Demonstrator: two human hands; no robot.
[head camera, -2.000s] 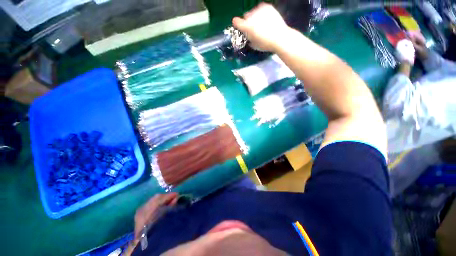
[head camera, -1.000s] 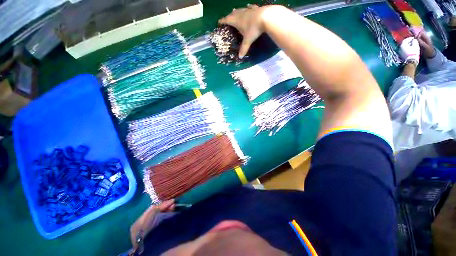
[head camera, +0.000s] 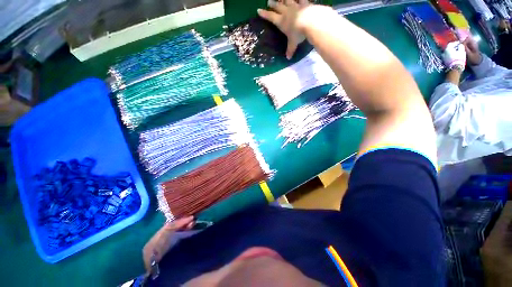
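My right hand (head camera: 287, 23) reaches to the top of the view, fingers spread over the dark wire bundle (head camera: 269, 42); its pale ends fan out left of the hand. My left hand (head camera: 163, 241) is low at left, by the lower left end of the brown wires (head camera: 216, 182). Its fingertips are close together beside a thin, shiny, unclear item; whether it grips this cannot be told. White-purple wires (head camera: 193, 137) and green wires (head camera: 168, 84) lie in rows behind the brown ones. A white bundle (head camera: 297, 79) and a white-and-black bundle (head camera: 314, 119) lie to their right.
A blue tray (head camera: 73, 126) with dark-blue housings (head camera: 84, 202) stands at left. A long pale ledge (head camera: 149, 28) runs behind the green wires. An open cardboard box (head camera: 317, 193) is below the bench edge. A coworker's gloved hand (head camera: 455, 56) is at the upper right by coloured wires.
My right hand has moved from cupping the dark bundle's end to lying spread further right over it. The bundle's pale ends are more fanned out. My left hand has barely moved.
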